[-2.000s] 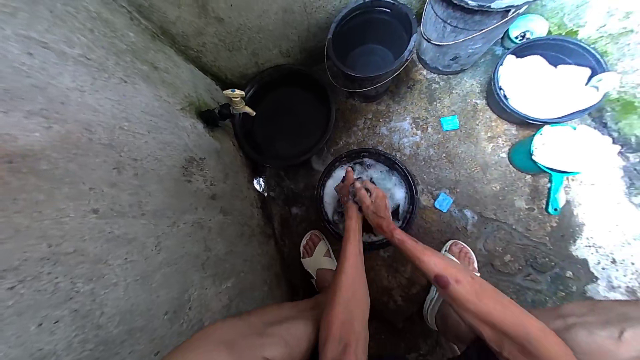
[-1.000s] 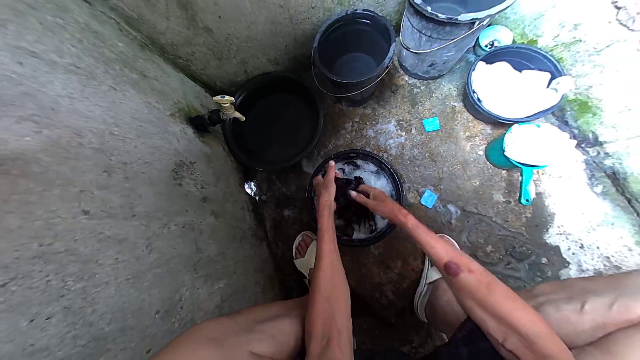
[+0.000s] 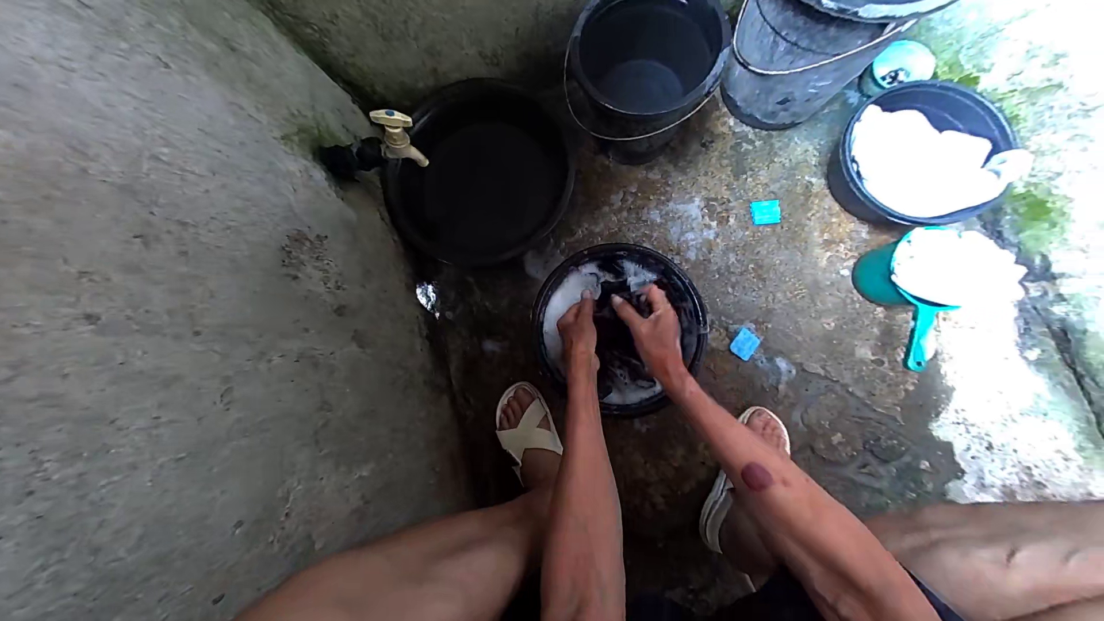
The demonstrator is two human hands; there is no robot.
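Note:
A round black plastic basin [image 3: 697, 345] with white suds stands on the wet floor between my feet. Dark wet cloth [image 3: 614, 332] lies in it, partly under the foam. My left hand [image 3: 580, 330] is at the basin's left side, fingers curled on the cloth's edge, its thumb pointing up. My right hand [image 3: 649, 326] is over the right part of the cloth, thumb and bent fingers around a fold of it. A small gap separates the two hands. The fingertips of both are partly hidden by cloth and foam.
A brass-coloured tap [image 3: 398, 138] juts from the concrete wall over a large dark basin [image 3: 565, 185]. Beyond stand a black bucket [image 3: 642, 134] and a grey bucket [image 3: 776, 78]. To the right are a tub [image 3: 849, 203] of white cloth, a teal dipper [image 3: 877, 274] and blue pieces [image 3: 744, 343].
My hands were together over the suds two seconds ago and are now apart. More of the dark cloth shows between them than at first.

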